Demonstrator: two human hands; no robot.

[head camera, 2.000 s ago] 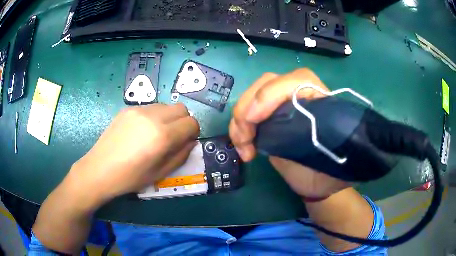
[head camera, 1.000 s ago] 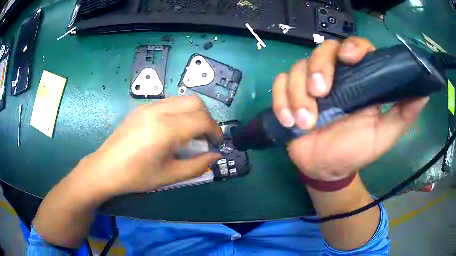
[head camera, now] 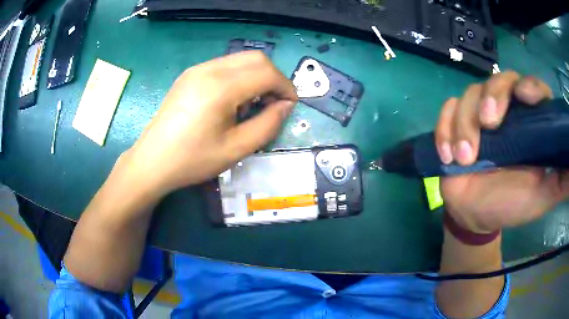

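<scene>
An open smartphone unit (head camera: pixel 274 187) lies on the green mat in front of me, with a silver-white area, an orange strip and a black camera end at the right. My left hand (head camera: pixel 215 118) is over the phone's upper left, thumb and forefinger curled near each other; whether something small is between them cannot be told. My right hand (head camera: pixel 493 149) holds the dark electric screwdriver (head camera: pixel 430 152), its tip pointing left, to the right of the phone and off it. A black cover with a whitish triangle patch (head camera: pixel 340 93) lies behind the phone; another cover (head camera: pixel 249 45) is partly hidden by my left hand.
A large black parts tray (head camera: pixel 299 17) runs along the back. A yellow card (head camera: pixel 102 101) and a thin pale stick (head camera: pixel 57 126) lie at the left, near a dark phone (head camera: pixel 70 43) and an open phone (head camera: pixel 32 67). A green piece (head camera: pixel 433 192) lies under the right wrist.
The screwdriver has moved right, away from the phone's camera end, which is now uncovered. My left hand has lifted off the camera end. The whole view has shifted.
</scene>
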